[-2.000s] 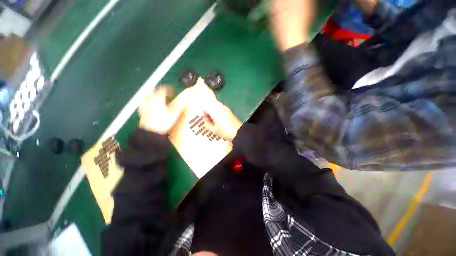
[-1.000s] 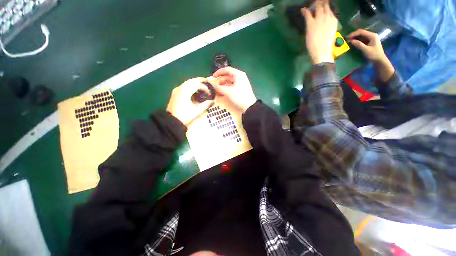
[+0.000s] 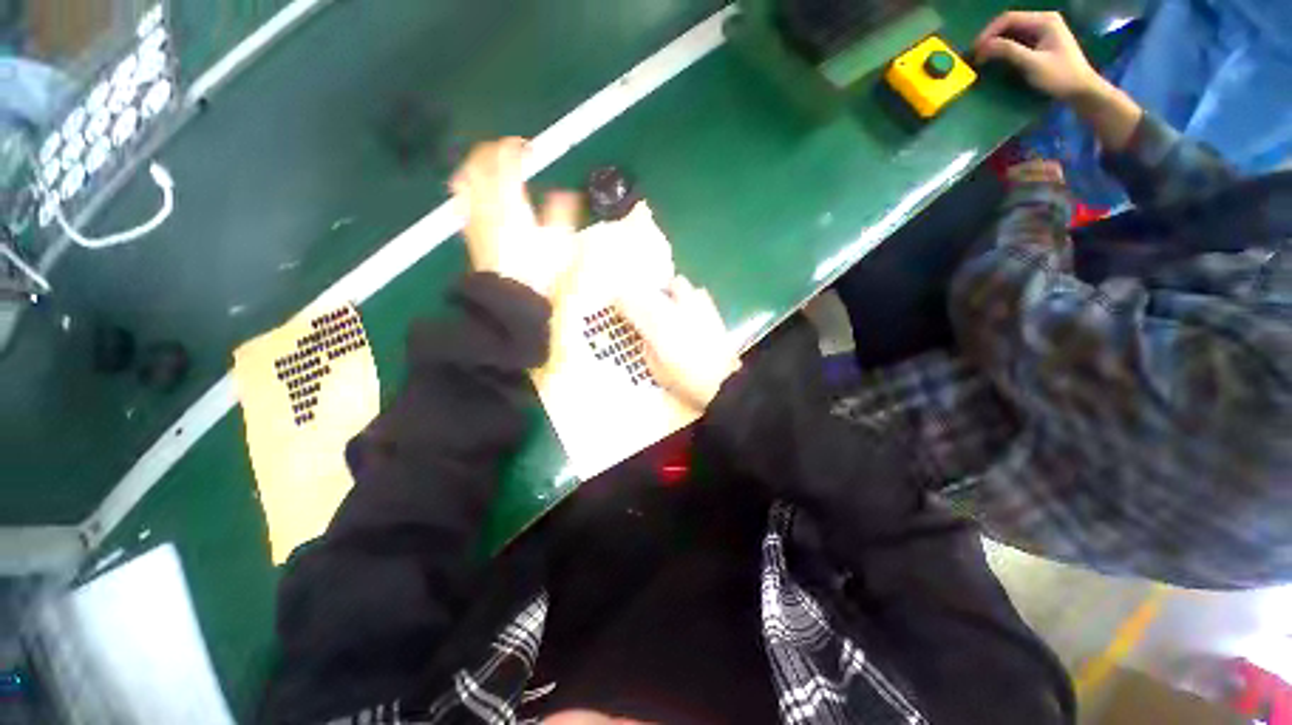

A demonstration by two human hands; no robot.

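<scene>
A tan backing sheet [image 3: 602,425] with rows of small dark pads [image 3: 618,344] lies on the green bench before me. My right hand [image 3: 684,340] is over the sheet's right side, blurred, its fingertips by the pads. My left hand [image 3: 513,220] is blurred at the sheet's upper left, near the pale rail; I cannot tell whether it holds anything. One round black part [image 3: 611,190] sits just above the sheet. A second backing sheet [image 3: 301,489] with dark pads lies to the left.
A pale rail [image 3: 371,273] separates the bench from the green belt, where blurred dark round parts [image 3: 411,130] lie. More dark parts [image 3: 163,366] are far left, by a white sheet [image 3: 149,637]. A tray of white discs [image 3: 106,121] is upper left. A neighbour's hand [image 3: 1041,54] is beside a yellow button box [image 3: 931,77].
The round black part is no longer visible between my hands. My left hand has moved up and left towards the rail, and my right hand down onto the pads. The neighbour's hand has left the machine.
</scene>
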